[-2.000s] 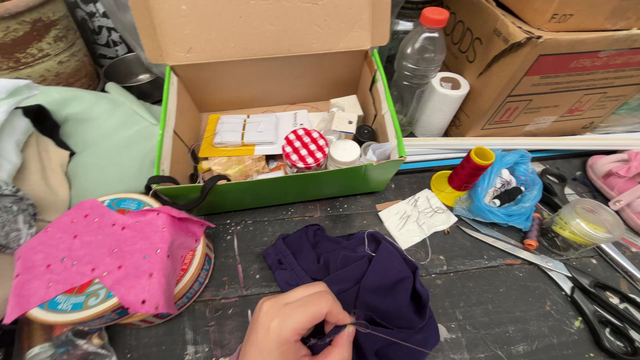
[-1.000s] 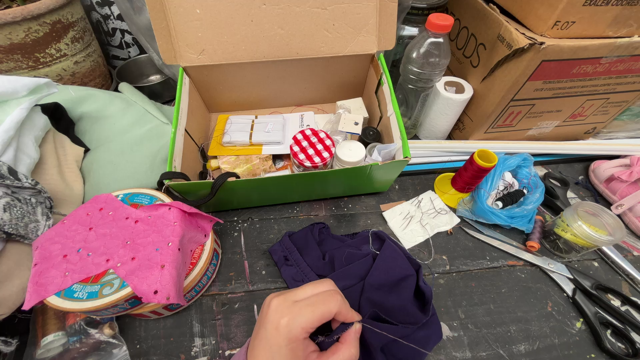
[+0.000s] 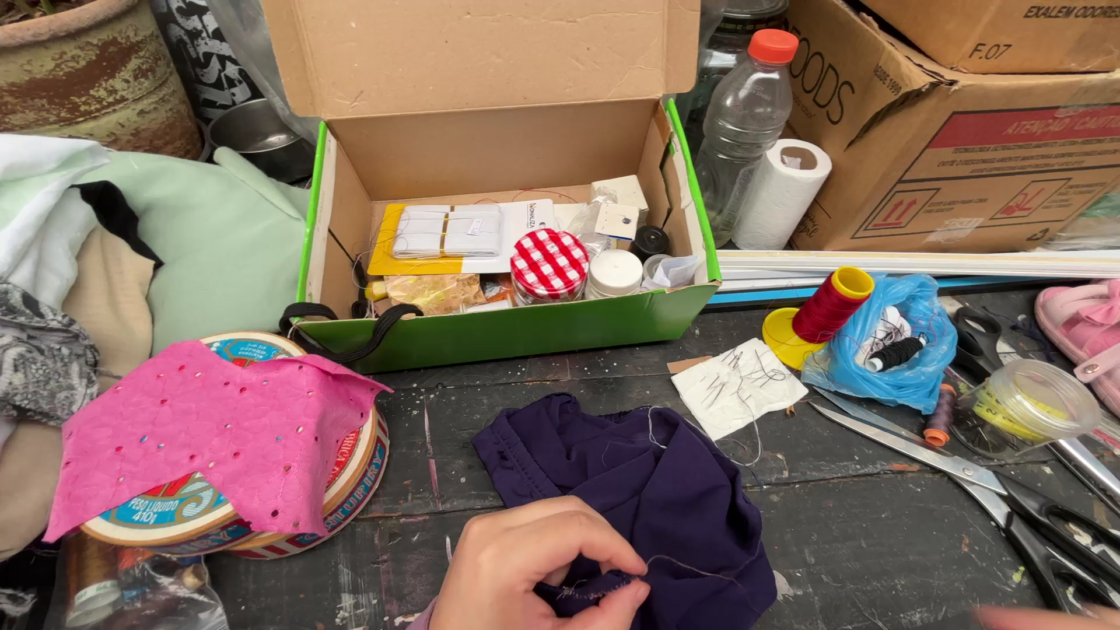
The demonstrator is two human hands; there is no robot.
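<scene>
At the bottom middle my left hand (image 3: 542, 564) pinches an edge of the dark purple fabric (image 3: 674, 499) between thumb and fingertips. A line of stitches shows along that edge, and a thread runs right from the fingertips over the cloth. Only a blurred bit of my right hand (image 3: 1041, 618) shows at the bottom right edge; its fingers and anything in them cannot be made out. A white cloth square (image 3: 735, 385) with needles and threads in it lies behind the fabric, and a loose thread trails beside it.
Large black-handled scissors (image 3: 989, 481) lie at right, near a clear tub (image 3: 1032, 407), a blue plastic bag (image 3: 910, 350) and a red thread cone (image 3: 831, 306). Behind stands a green cardboard box (image 3: 516, 337) of supplies. Round tins (image 3: 372, 472) under pink fabric (image 3: 210, 429) are at left.
My right hand's blurred edge has come into view at the bottom right. My left hand keeps its pinch on the purple fabric.
</scene>
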